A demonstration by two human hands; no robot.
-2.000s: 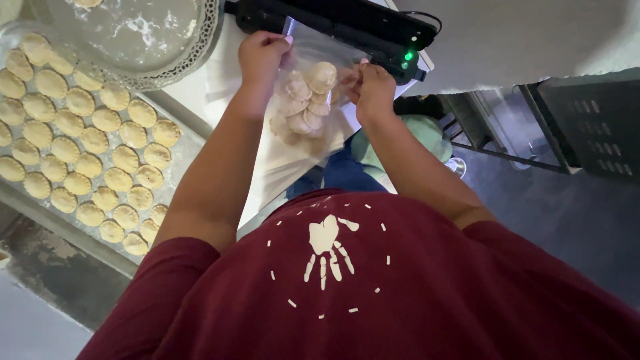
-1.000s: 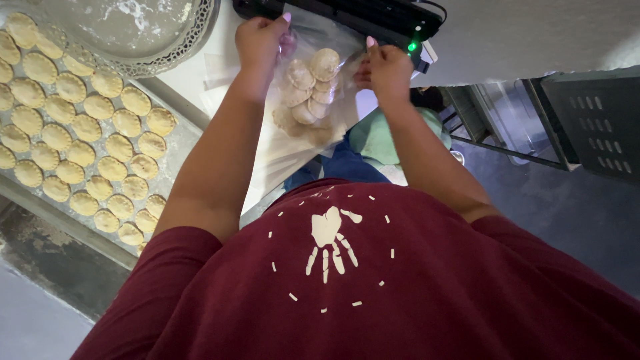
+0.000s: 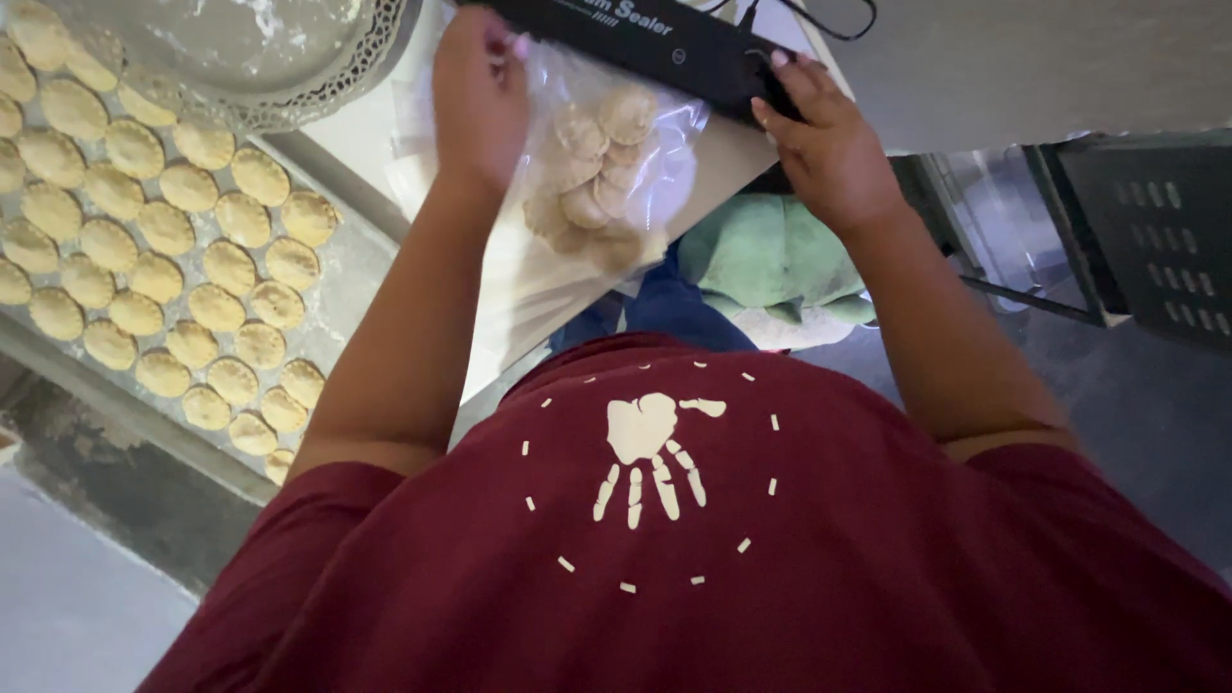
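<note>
A black vacuum sealer (image 3: 664, 53) lies across the top of the table, its lid down over the upper edge of a clear plastic bag (image 3: 674, 144). Several pale, round filled pastries (image 3: 587, 207) lie in the bag. My left hand (image 3: 481, 101) is at the sealer's left end beside the bag, fingers curled and blurred; whether they grip anything cannot be told. My right hand (image 3: 823, 140) rests with spread fingers on the sealer's right end.
On the left, a metal tray (image 3: 351, 274) holds rows of round pastries (image 3: 135, 149). A round openwork-rimmed platter (image 3: 371, 72) overlaps its top edge. A black cable (image 3: 852, 34) curls behind the sealer. A green plush-like item (image 3: 770, 250) is below the table's right edge, near a dark perforated crate (image 3: 1155, 231).
Both hands held the bag's top edge at the sealer. The sealer's lid has come down, and my right hand has moved right, off the bag and onto the sealer's end.
</note>
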